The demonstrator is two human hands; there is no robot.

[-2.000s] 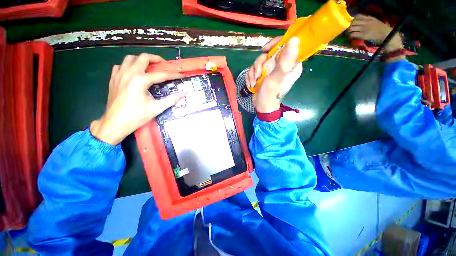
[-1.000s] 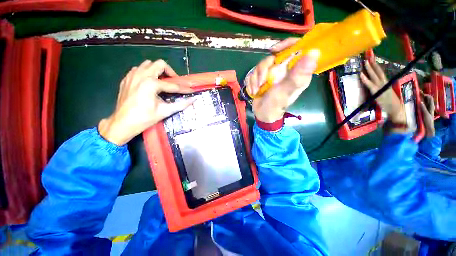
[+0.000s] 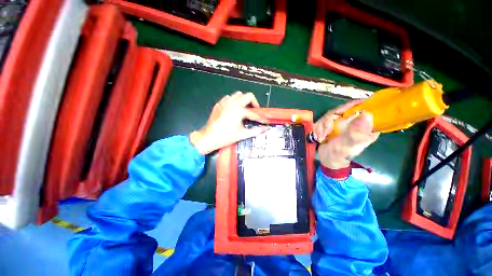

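An open-backed tablet point(image 3: 305, 188) lies in a red-orange foam tray point(image 3: 227, 215) at the bench edge in front of me. A bright silver-white battery point(image 3: 270, 191) fills much of it, with the circuit board point(image 3: 270, 141) at the far end. My left hand point(image 3: 229, 123) rests over the tray's upper left corner, thumb and fingers on the board end. My right hand point(image 3: 345, 135) grips the yellow electric screwdriver point(image 3: 402, 109), held tilted at the tray's right side. Its dark tip is near the tray's upper right edge; whether it touches is unclear.
Red trays and one white tray point(image 3: 46, 108) stand side by side at left. Trayed tablets point(image 3: 361, 46) lie on the green belt beyond the worn edge strip. Another trayed tablet point(image 3: 438, 175) lies on the bench at right. A black cord crosses there, near another person's blue sleeve point(image 3: 477, 232).
The view has shifted left, so tray and hands appear further right and lower. The tray looks straighter. The neighbour's hands have left the view. My grip on the screwdriver is unchanged.
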